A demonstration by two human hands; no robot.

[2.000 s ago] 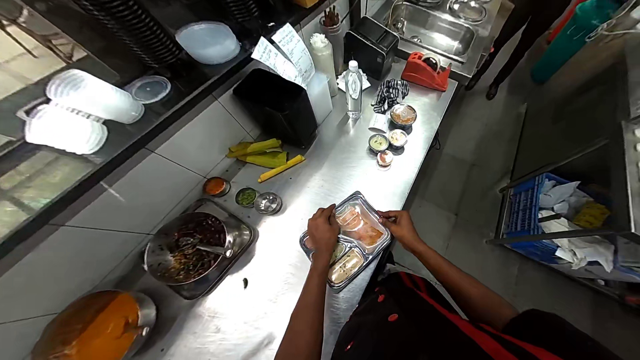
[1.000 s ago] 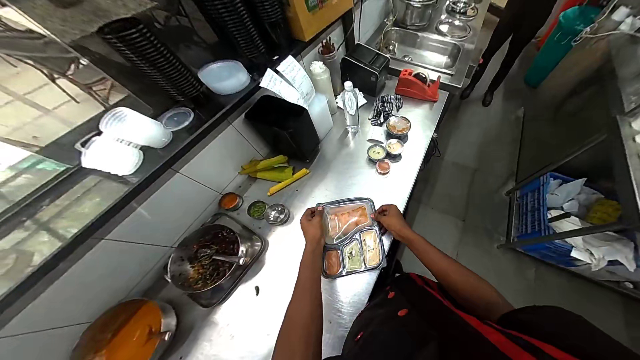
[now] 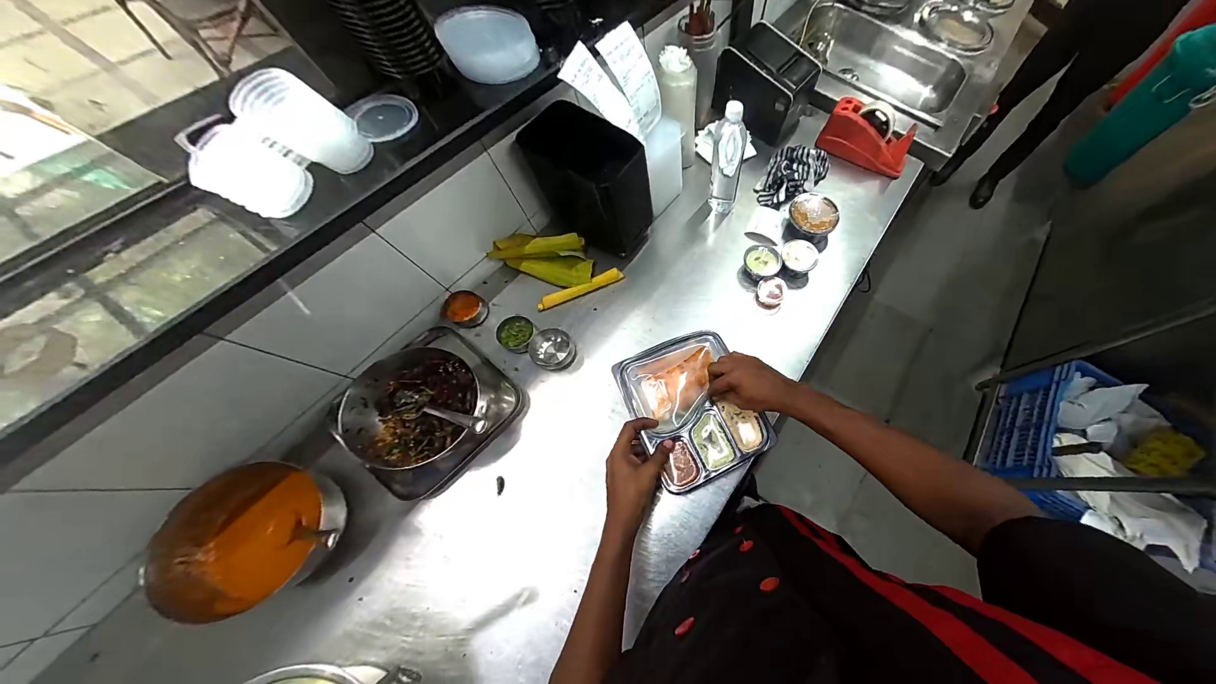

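Note:
A compartment meal tray (image 3: 692, 410) with a clear lid lies turned at an angle on the steel counter. Under the lid show a large portion of orange-brown food and smaller portions in red-brown, pale green and cream. My left hand (image 3: 636, 470) touches the tray's near left corner, thumb on the lid and fingers at the rim. On the tray's right side, my right hand (image 3: 750, 382) rests with bent fingers pressed on the lid by the edge; its fingertips are partly hidden.
Left on the counter are a pan of dark food (image 3: 408, 408) and a pot of orange gravy (image 3: 252, 546). Beyond the tray stand small filled bowls (image 3: 763, 261), a clear bottle (image 3: 728, 157), a black bin (image 3: 584, 176) and a red tape dispenser (image 3: 866, 138). A person's legs (image 3: 1035, 104) are far right.
The tray has turned on the counter since one second ago. My left hand has moved from its far left side to the near left corner; my right hand has stayed on the right side.

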